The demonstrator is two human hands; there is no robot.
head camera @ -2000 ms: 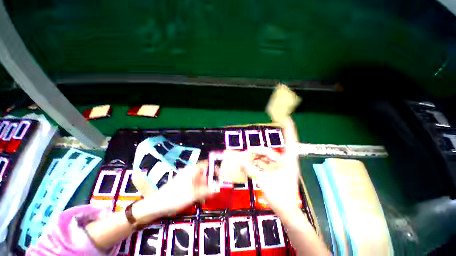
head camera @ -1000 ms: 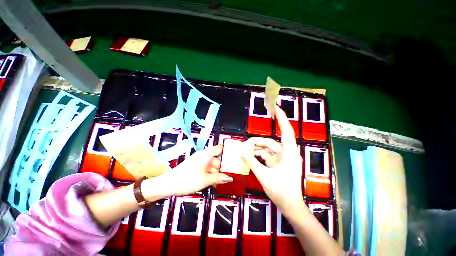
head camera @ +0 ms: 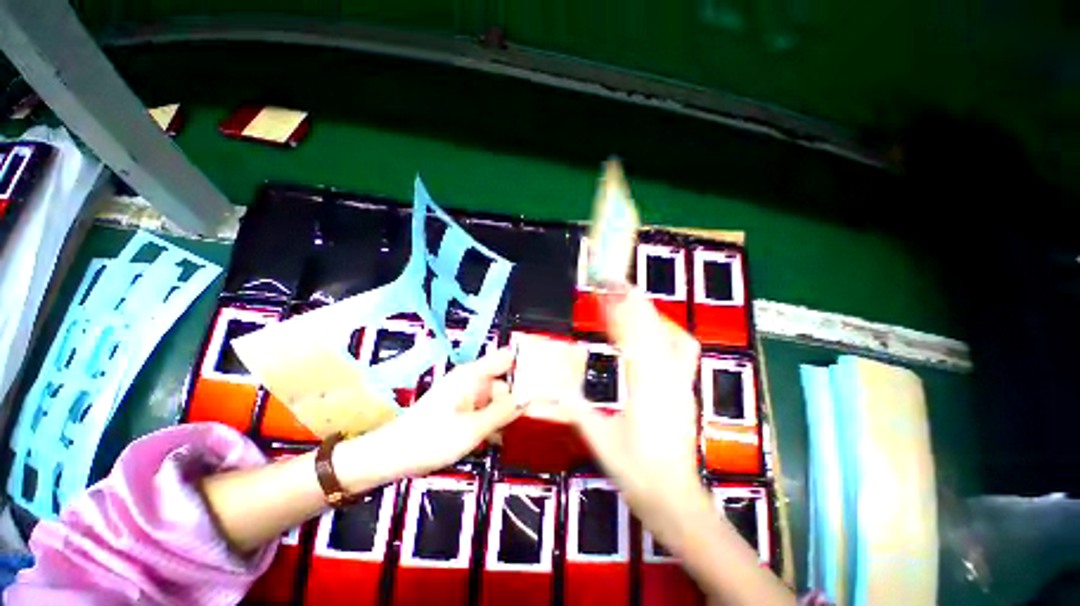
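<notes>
My left hand (head camera: 456,408) holds a red housing (head camera: 545,442) above the black blister tray (head camera: 272,243). A cream pad (head camera: 547,369) covers the housing's upper end. A curled adhesive sheet (head camera: 320,361), tan on one side and light blue with dark openings on the other, stands up from my left hand; how it is held is hidden. My right hand (head camera: 645,414) is blurred beside the housing's right edge, its thumb near the pad; whether it grips the housing is unclear. A thin cream liner piece (head camera: 612,231) stands up from its raised fingertip.
Red and orange housings with white-outlined windows (head camera: 438,523) fill many tray pockets. Blue spent liner sheets (head camera: 101,355) lie left, a tan and blue sheet stack (head camera: 888,474) right. Beyond the tray are finished housings (head camera: 270,124), a metal rail (head camera: 663,85) and a grey post (head camera: 113,118).
Over the last second my right hand turned and its fingertip with the liner rose slightly. The view shifted slightly. My left hand still holds the housing, and the pad still covers its upper end.
</notes>
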